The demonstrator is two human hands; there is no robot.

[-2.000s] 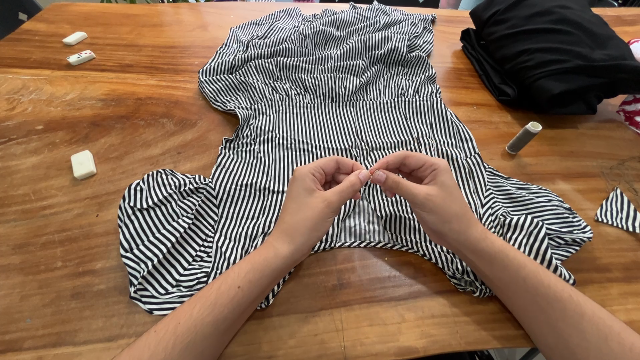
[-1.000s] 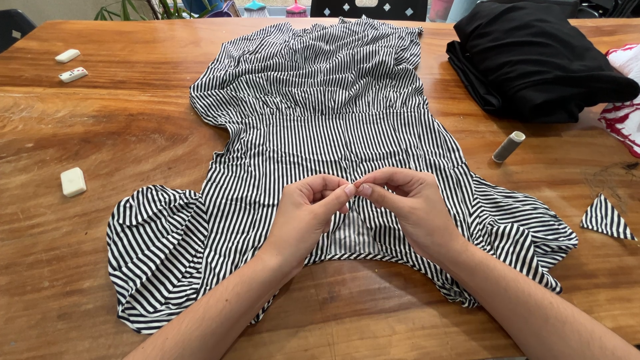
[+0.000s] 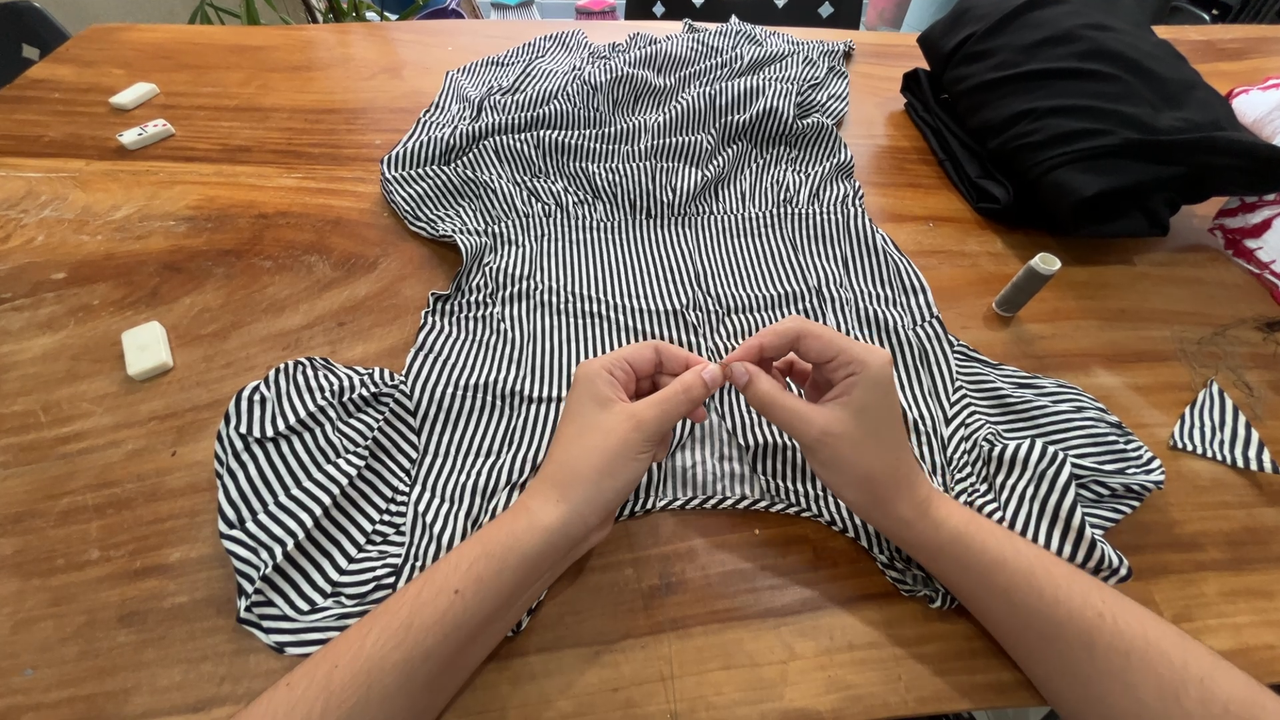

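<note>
A black-and-white striped garment with puffed sleeves lies spread on the wooden table, its curved neckline toward me. Above its neckline my left hand and my right hand meet, thumb and index fingertips pinched together and touching. Something tiny seems to sit between the fingertips, too small to make out, and which hand grips it is not clear. A spool of grey thread lies to the right of the garment. Near the right edge is a striped fabric triangle beside a loose tangle of thread.
Folded black fabric lies at the back right, with red-and-white cloth partly visible beside it. On the left are a blank white tile, another white tile and a domino. Chairs and plants stand beyond the table.
Both hands stay pinched together over the garment, with only small shifts of the fingers. Nothing on the table has plainly moved.
</note>
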